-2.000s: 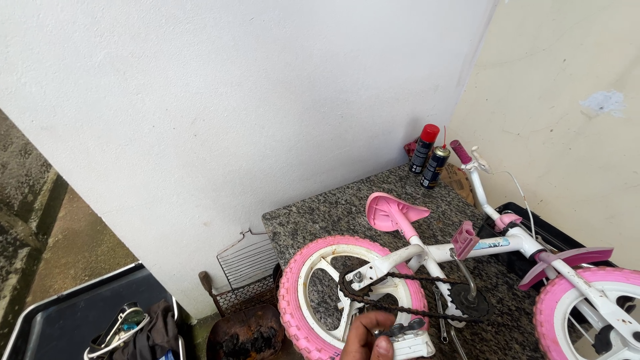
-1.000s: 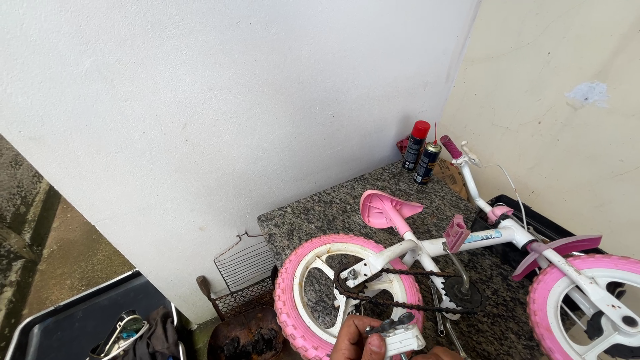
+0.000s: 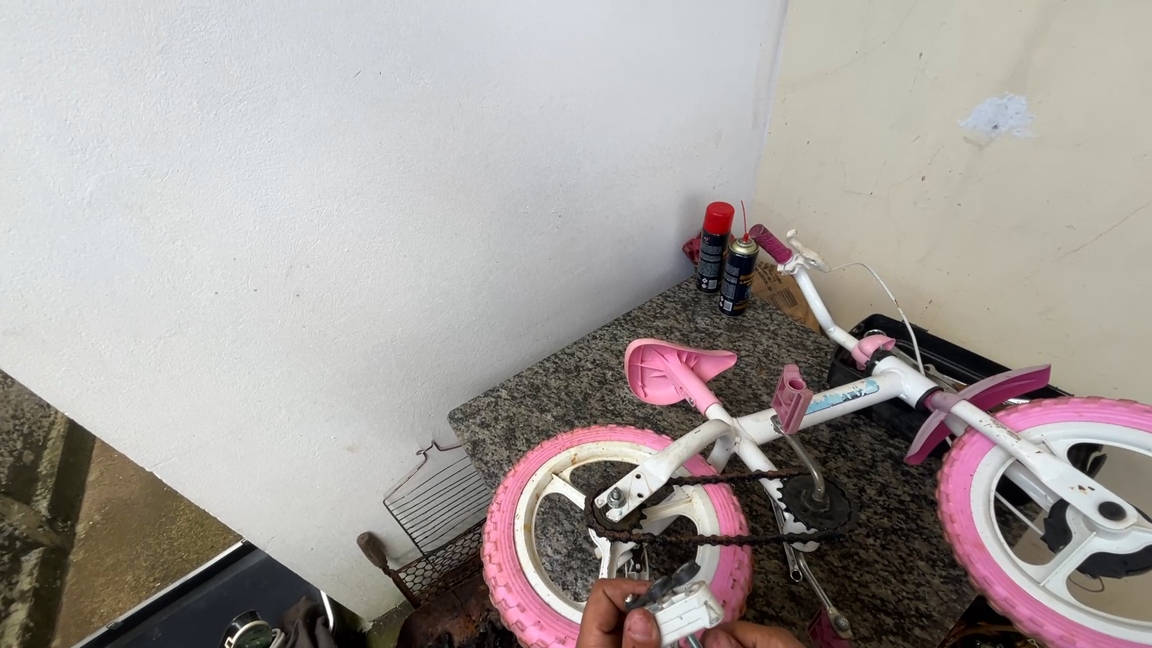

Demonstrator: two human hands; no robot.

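At the bottom edge, my left hand (image 3: 621,619) grips a small white plastic part (image 3: 686,614) with a dark metal piece (image 3: 664,585) on top. My right hand (image 3: 751,635), partly cut off by the frame, has its fingertips at the white part's lower right, by a bolt-like metal end. Just beyond my hands, a white and pink child's bicycle (image 3: 859,405) lies on its side on a speckled granite counter (image 3: 531,387). Its rear wheel (image 3: 504,540) and rusty chain (image 3: 711,540) are nearest. The pink saddle (image 3: 657,373) points away from my hands.
Two spray cans (image 3: 714,247) (image 3: 738,277) stand at the counter's back corner near the walls. A black toolbox or tray (image 3: 954,346) is behind the bicycle. At lower left are a wire grill rack (image 3: 438,499), a rusty metal pan (image 3: 454,621) and a dark tray (image 3: 193,603) holding cloth.
My right hand, unseen two seconds ago, has come in at the bottom edge and reached the white part. My left hand still holds that part.
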